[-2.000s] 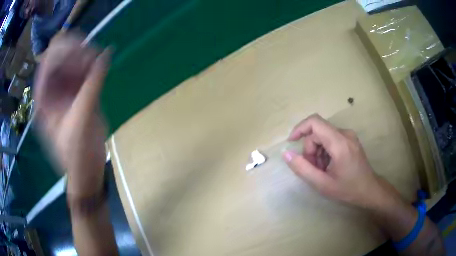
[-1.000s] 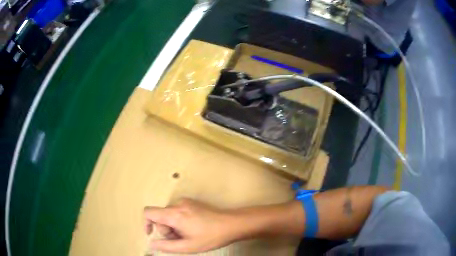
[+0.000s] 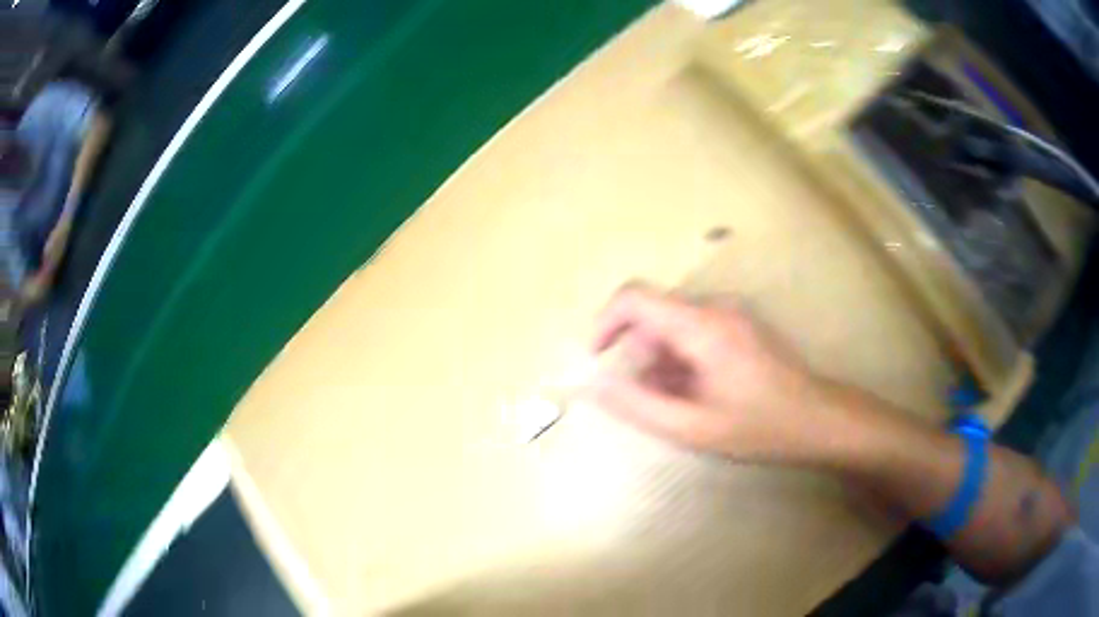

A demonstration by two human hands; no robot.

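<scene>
A small white plastic part (image 3: pixel 539 417) lies on the tan board (image 3: pixel 458 301), near the middle of the view. My right hand (image 3: pixel 705 374) is over the board, just right of the white part and apart from it. Its fingers are curled and blurred, and I cannot tell whether anything is between them. A blue band is around the right wrist. My left hand is not in view.
A green conveyor belt (image 3: pixel 350 133) with a white edge runs along the left and far side. A tan tray (image 3: pixel 892 229) with a dark metal holder, blurred, stands at the upper right beside a film-covered yellow surface (image 3: pixel 795 60). A person's arm (image 3: pixel 75 199) is at the far left.
My left hand, seen two seconds ago, has left the view. The view swung right to the tray and then back to the board. The white part still lies on the board.
</scene>
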